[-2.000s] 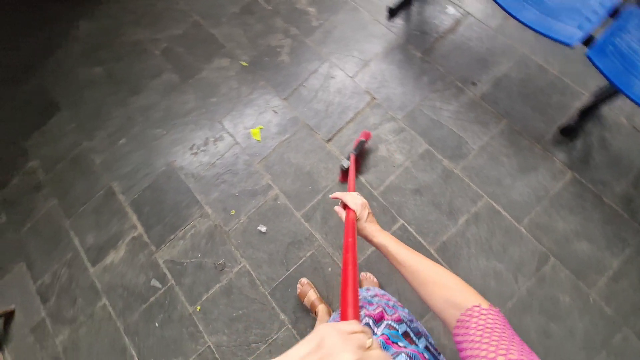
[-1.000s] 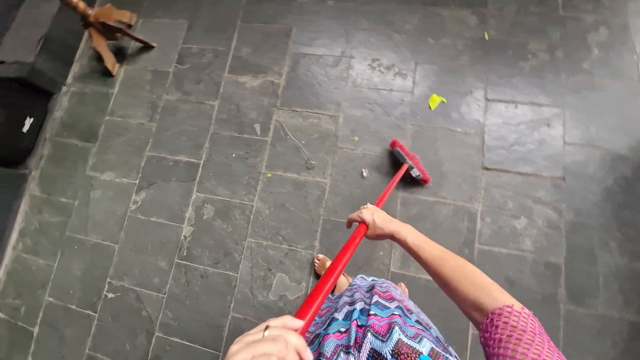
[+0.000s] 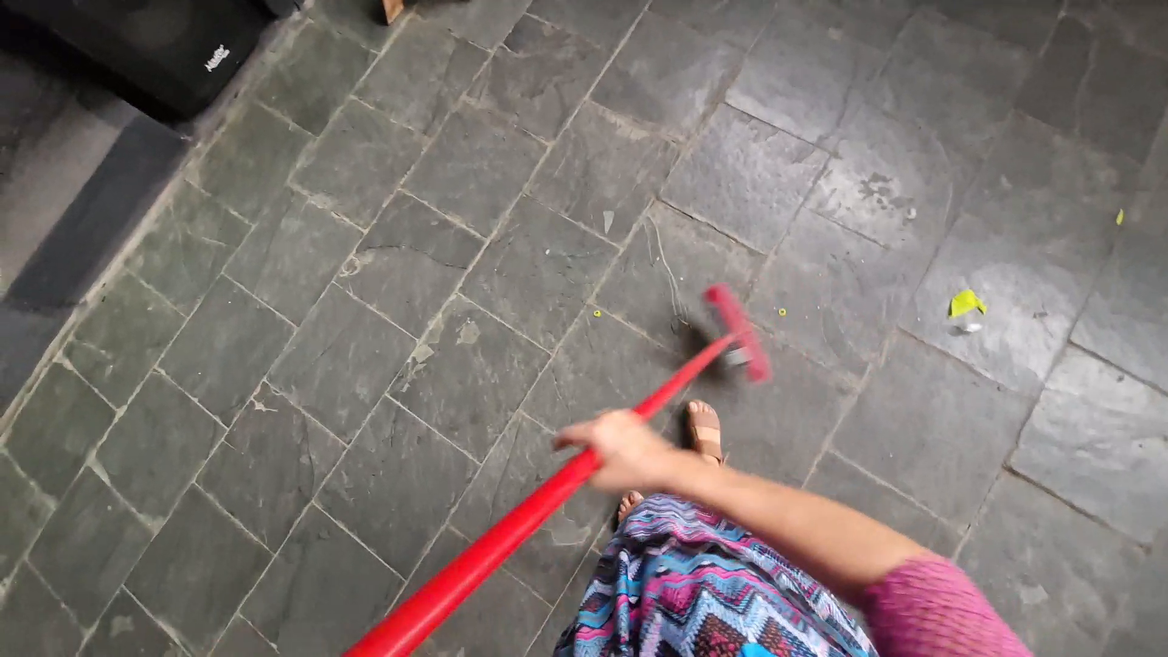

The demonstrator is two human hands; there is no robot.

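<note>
A long red broom handle [image 3: 511, 529] runs from the bottom edge up to a pink-red broom head [image 3: 741, 333], which is blurred, just beyond my sandalled foot. Partway along the handle my right hand [image 3: 630, 452] is closed around it. My left hand is outside the frame, below the handle's lower part. A crumpled yellow-green scrap [image 3: 965, 304] with a small white bit [image 3: 971, 327] beside it lies right of the broom head. Two tiny yellow rings, one [image 3: 597, 313] left of the head and one [image 3: 782, 312] close to its right, rest on the slate floor.
Dark slate tiles [image 3: 383, 365] spread all around. At the upper left stands a black loudspeaker [image 3: 173, 46] by a raised dark ledge [image 3: 100, 210]. The end of a wooden leg [image 3: 392, 9] shows at the top edge. My sandalled foot [image 3: 703, 429] is near the broom.
The view has swung left, so the blue chairs are gone from it. My left hand, seen on the handle before, has left the frame. The white bit now lies beside the yellow-green scrap.
</note>
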